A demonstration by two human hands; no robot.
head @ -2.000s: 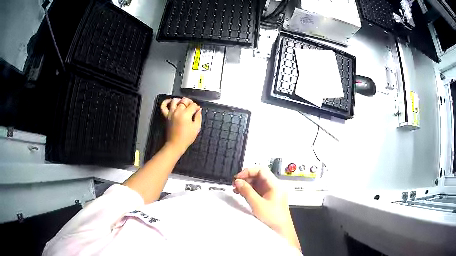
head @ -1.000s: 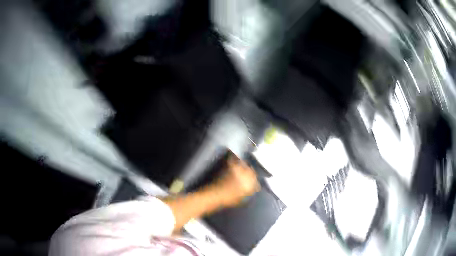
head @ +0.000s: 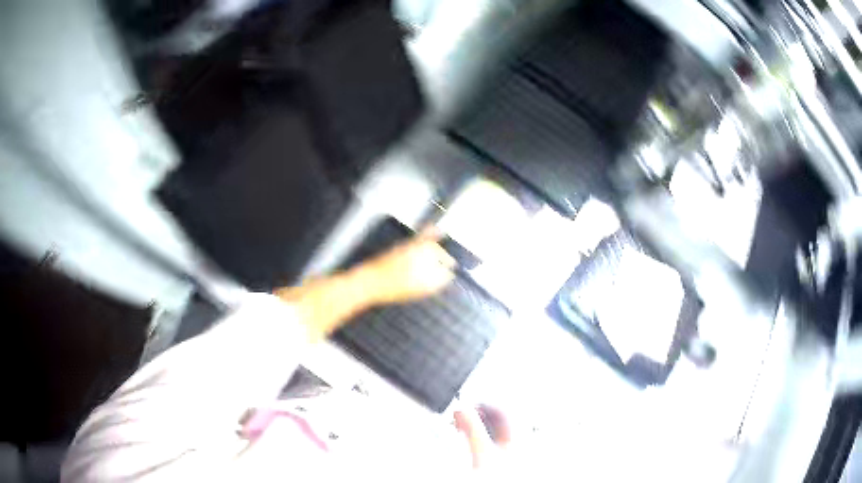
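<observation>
A black tray [head: 430, 340] with a grid of pockets lies in front of me at the centre, tilted in view and blurred. My left hand [head: 423, 269] lies over the tray's upper part; blur hides its fingers and whether it holds anything. My right hand [head: 480, 436] is low at the centre, beyond the tray's near corner, small, blurred and washed out by glare. I cannot tell whether it holds anything.
More black trays lie to the left [head: 250, 189] and at the back [head: 539, 132]. A white sheet [head: 635, 307] lies on another tray at the right, with a dark rounded object [head: 700, 353] beside it. Strong glare covers the white bed.
The view has turned, so the trays now appear slanted. My left hand stays over the front tray. My right hand, out of sight one second ago, shows again lower down.
</observation>
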